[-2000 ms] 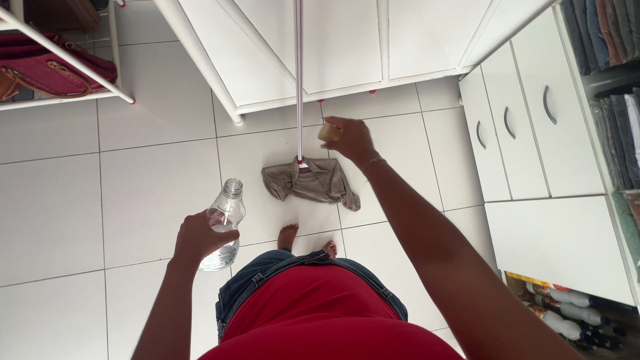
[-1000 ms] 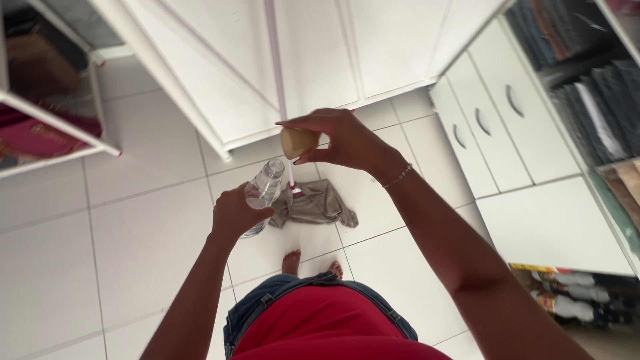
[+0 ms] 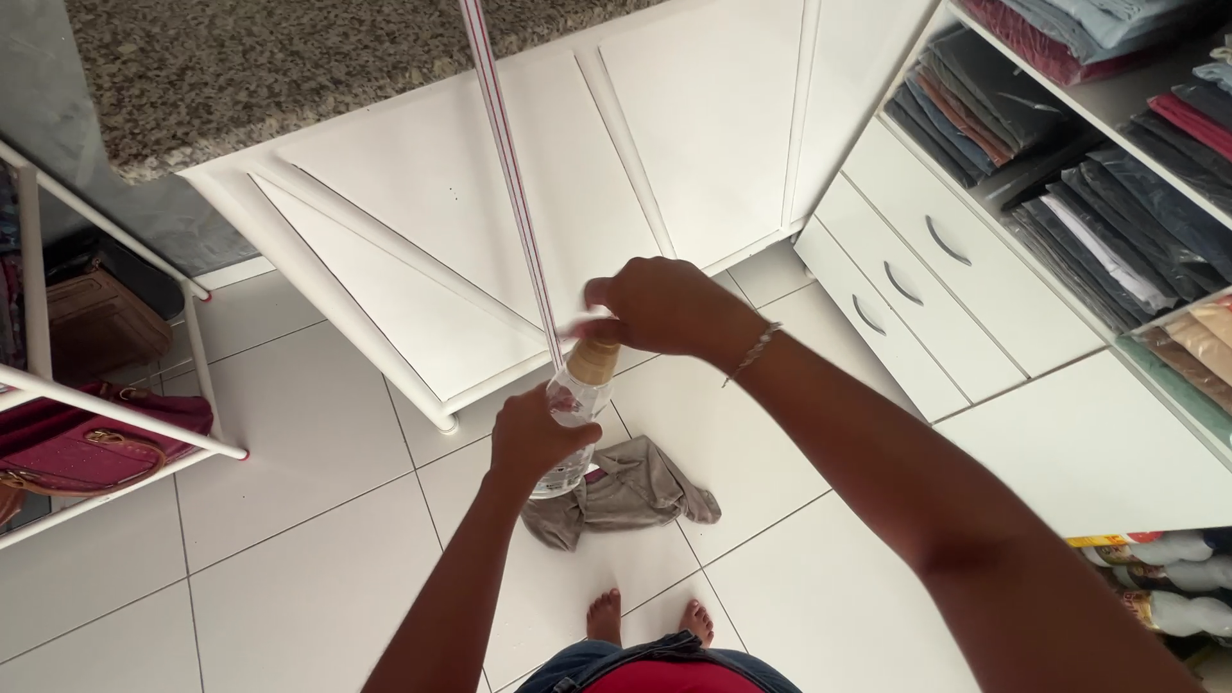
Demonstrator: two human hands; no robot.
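Observation:
My left hand [image 3: 534, 438] is closed around a clear bottle [image 3: 568, 462] with some clear liquid in it, held tilted above the floor. A tan cap [image 3: 593, 362] sits on the bottle's mouth, and the fingers of my right hand [image 3: 640, 308] are on its top, partly blurred. Behind the bottle a pole with red stripes [image 3: 510, 173] leans upright before the white panels. At its foot a grey-brown cloth [image 3: 635, 486] lies crumpled on the tiled floor, partly hidden by the bottle.
A granite countertop [image 3: 269, 67] tops the white panelled unit [image 3: 703, 125] ahead. At left is a white metal rack [image 3: 125, 414] with bags. White drawers [image 3: 924, 279] and shelves of folded clothes [image 3: 1088, 231] stand at right; bottles [image 3: 1169, 577] lie below. My bare feet [image 3: 604, 616] are near the cloth.
Two seconds ago the bottle was uncapped and my right hand held the cap apart from it. The cap is now on the mouth. The view has shifted, showing the countertop.

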